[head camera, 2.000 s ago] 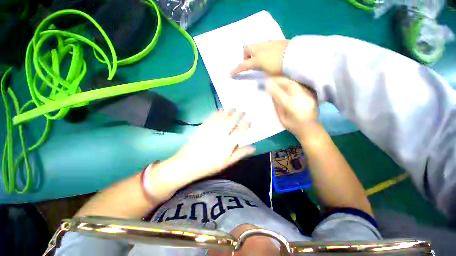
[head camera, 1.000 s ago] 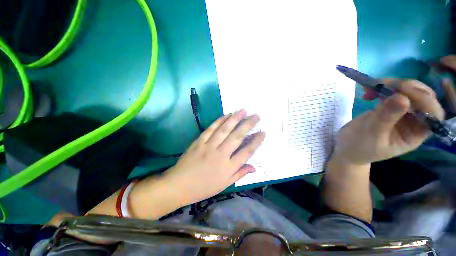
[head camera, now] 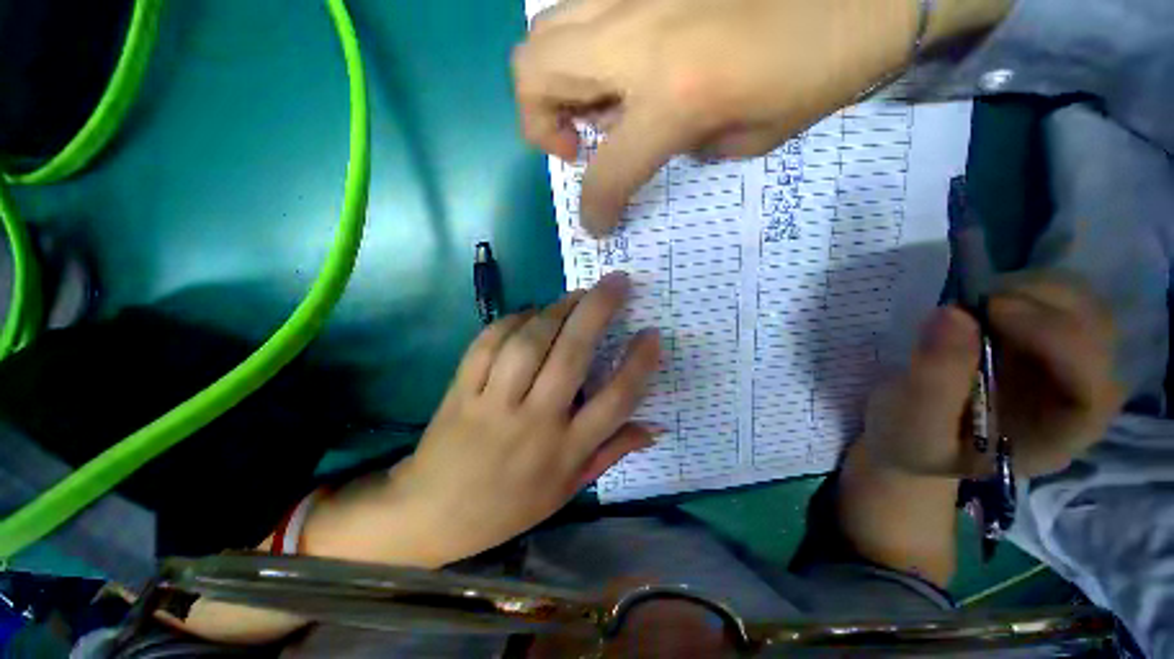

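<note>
A white form (head camera: 708, 373) with ruled columns and some handwriting lies on the green bench. My left hand (head camera: 515, 412) rests flat on its lower left edge, fingers a little apart, holding nothing. My right hand (head camera: 1004, 373) is blurred at the form's right side and holds a pen (head camera: 981, 399), its dark end pointing away from me. Another person's hand (head camera: 721, 90) reaches in from the right over the upper form, with a finger bent down onto the left column.
A bright green cable (head camera: 337, 258) curves over the left side. A black unit (head camera: 167, 399) lies in shadow below it. A thin black lead's plug (head camera: 484, 281) lies left of the form. The other person's grey sleeve (head camera: 1081, 52) fills the upper right.
The other person's hand has come in over the form. My right hand has turned the pen more upright and moved slightly down. My left hand has stayed on the form's lower left.
</note>
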